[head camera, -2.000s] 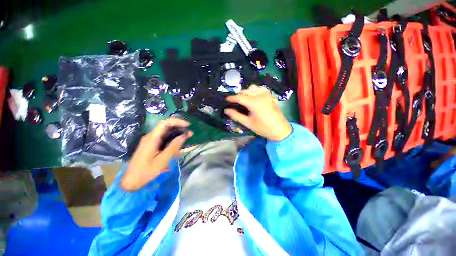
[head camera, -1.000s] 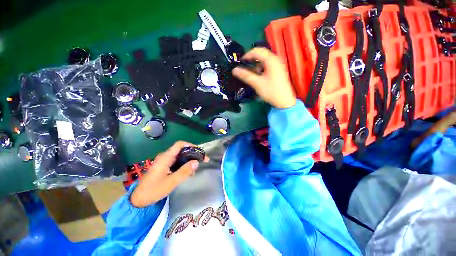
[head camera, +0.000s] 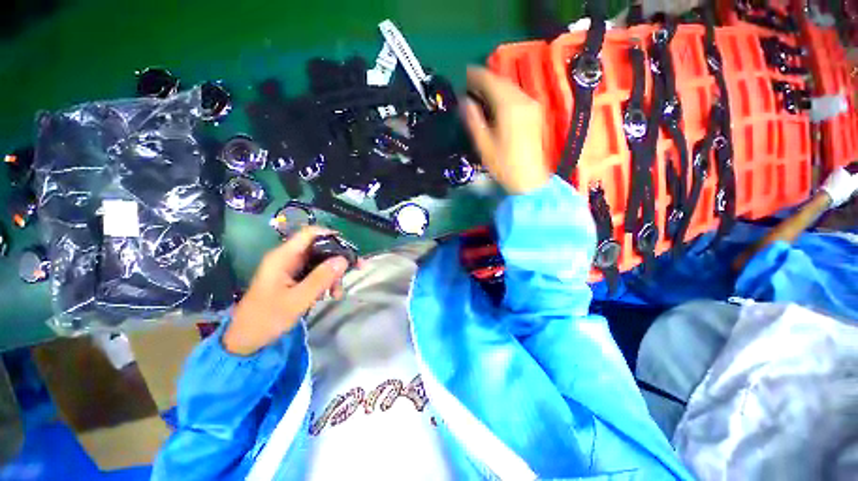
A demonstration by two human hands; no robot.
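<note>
My left hand [head camera: 280,289] holds a dark round watch head [head camera: 326,249] between thumb and fingers near the bench's front edge. My right hand [head camera: 508,127] is over the back right of the dark strap heap [head camera: 343,117], beside the red trays. Its fingertips are blurred, and I cannot tell whether it holds something. Loose watch heads lie around the heap, one [head camera: 411,219] at its front right and one [head camera: 293,218] just behind my left hand. A black strap lies between those two heads.
A clear bag of black straps [head camera: 132,211] lies at left. Strapped watches [head camera: 636,119] lie across red trays [head camera: 748,136] at right. A white strip [head camera: 405,54] lies on the heap. A person's gloved hand [head camera: 838,186] is at far right. A cardboard box [head camera: 99,385] is below the bench.
Since one second ago, my right hand has moved a little back and to the right. My left hand has moved slightly up and left, still with the watch head. The view has shifted a little.
</note>
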